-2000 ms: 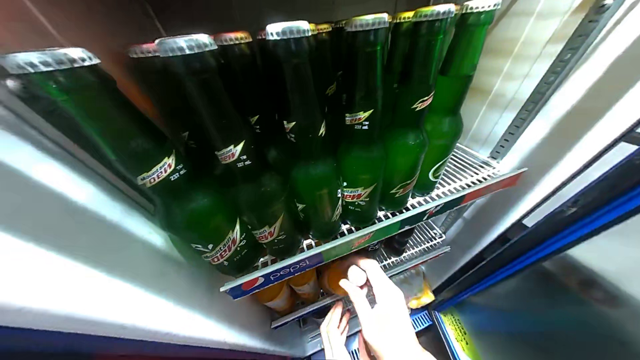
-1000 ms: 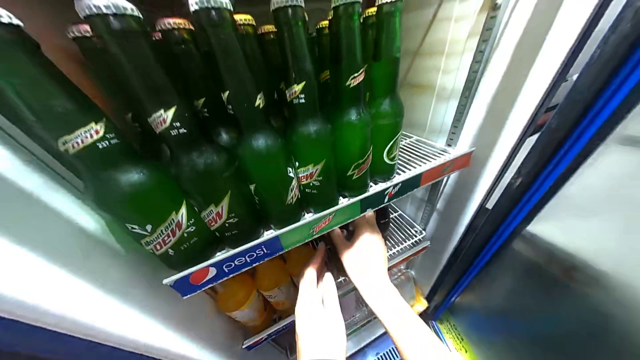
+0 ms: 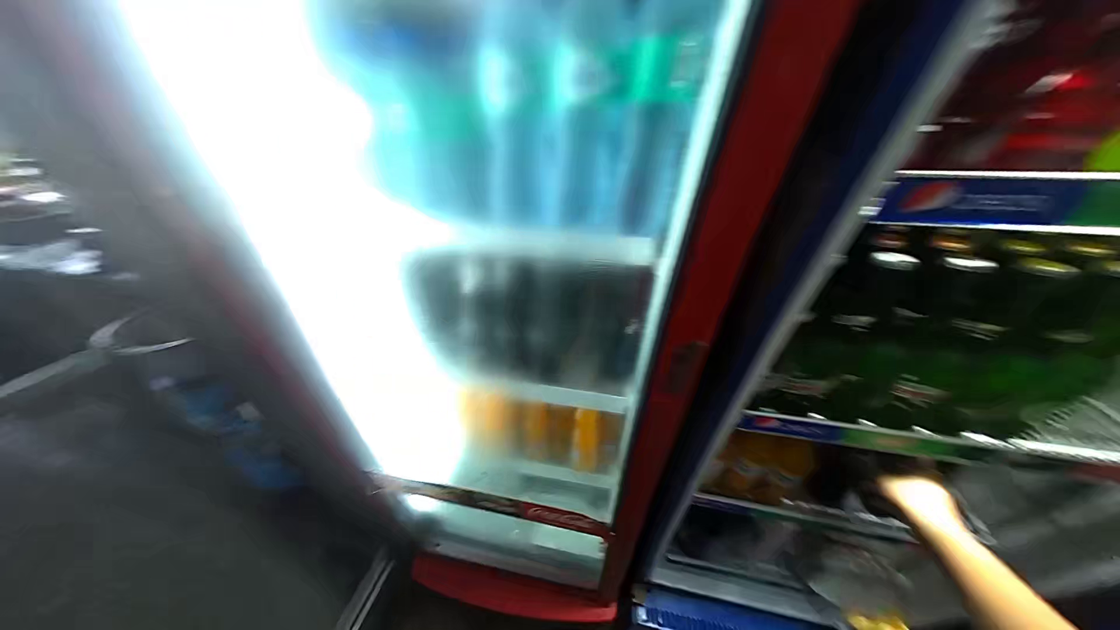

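The picture is heavily blurred. One hand, seemingly my left hand [image 3: 919, 499], reaches in from the lower right, below the shelf edge strip [image 3: 901, 441] of the open drinks cooler. Its fingers are beside dark shapes, right of the orange drink bottles [image 3: 761, 468]; whether they hold anything cannot be told. Green glass bottles [image 3: 919, 359] with crown caps stand in rows on the shelf above the hand. My other hand is out of view.
A red-framed glass-door cooler [image 3: 735, 289] with lit shelves stands to the left. Red drink bottles [image 3: 1041, 114] are on a higher shelf at right. Grey floor [image 3: 131, 534] lies at far left, with blurred blue items [image 3: 210, 411] near the cooler.
The view has swung far to the left, bringing in the neighbouring cooler. Both hands showed at the lower shelf before; only one shows now.
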